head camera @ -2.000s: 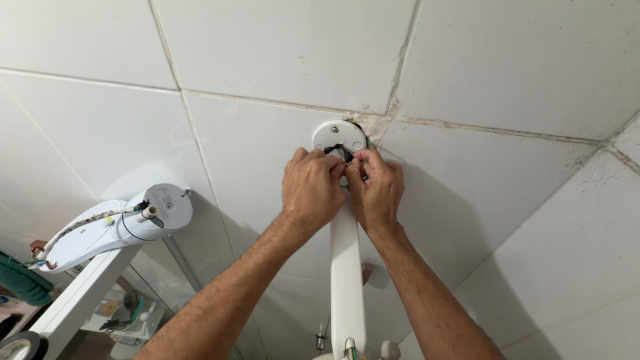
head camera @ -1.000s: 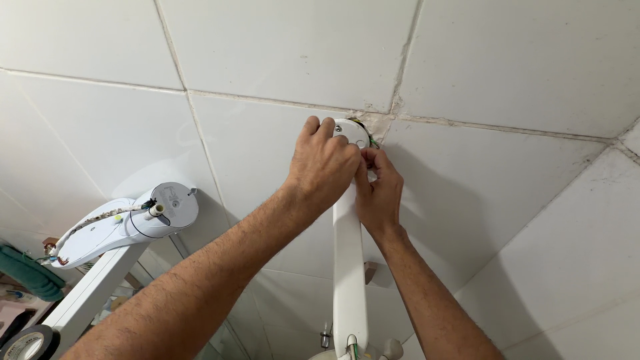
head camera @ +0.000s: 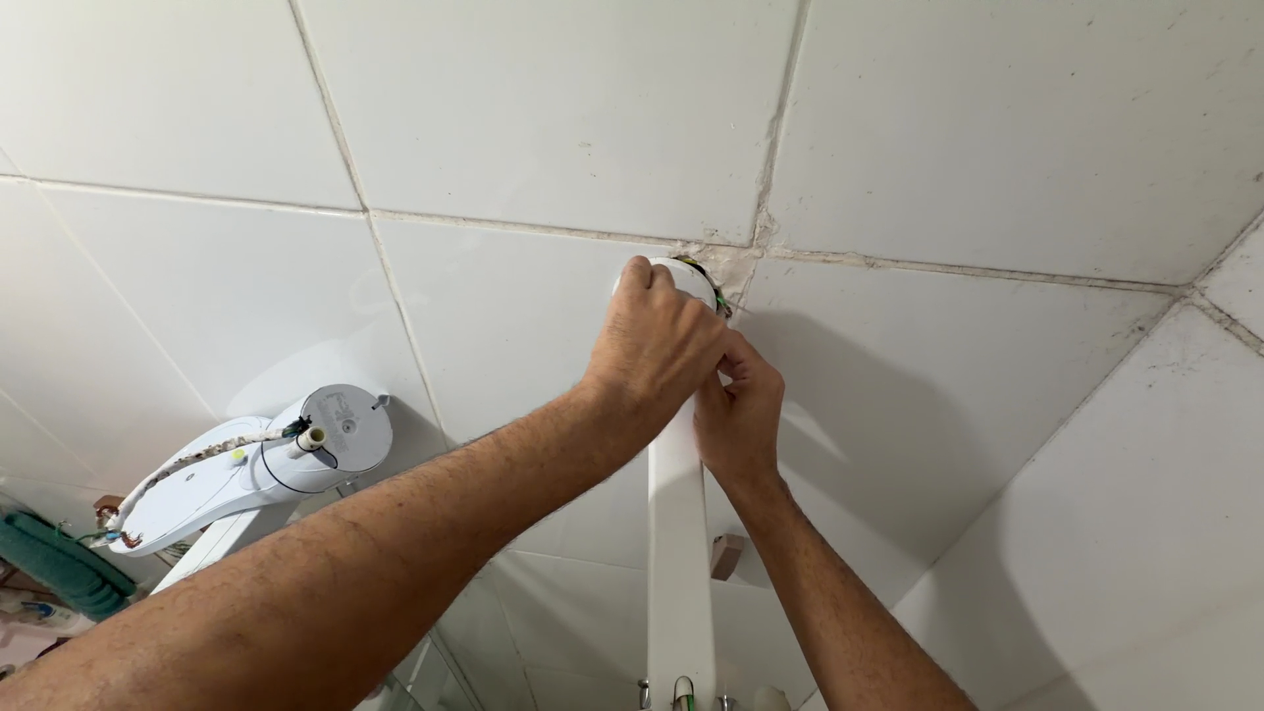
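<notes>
Against the tiled wall sits a round white mounting plate (head camera: pixel 697 282), with wires (head camera: pixel 724 301) showing in a rough gap at its upper right edge. My left hand (head camera: pixel 660 341) lies over the plate, its fingertips bent at the upper left rim. Just below and to the right, my right hand (head camera: pixel 743 400) has thumb and fingers pinched together beside the left palm. Whatever the fingers may hold is hidden. A long white arm (head camera: pixel 679 553) runs down from under both hands, with a green wire (head camera: pixel 683 696) at its lower end.
At the left, a white electric shower unit (head camera: pixel 346 425) with sleeved wires rests on a white ledge (head camera: pixel 222 538). A rolled green towel (head camera: pixel 61 563) lies beyond it. White wall tiles (head camera: pixel 553 109) surround the plate, and a small brown block (head camera: pixel 728 556) is right of the arm.
My left hand has moved up over the plate, covering most of it. The dark wires between my fingertips two seconds ago are now out of sight. My right hand stays low beside it.
</notes>
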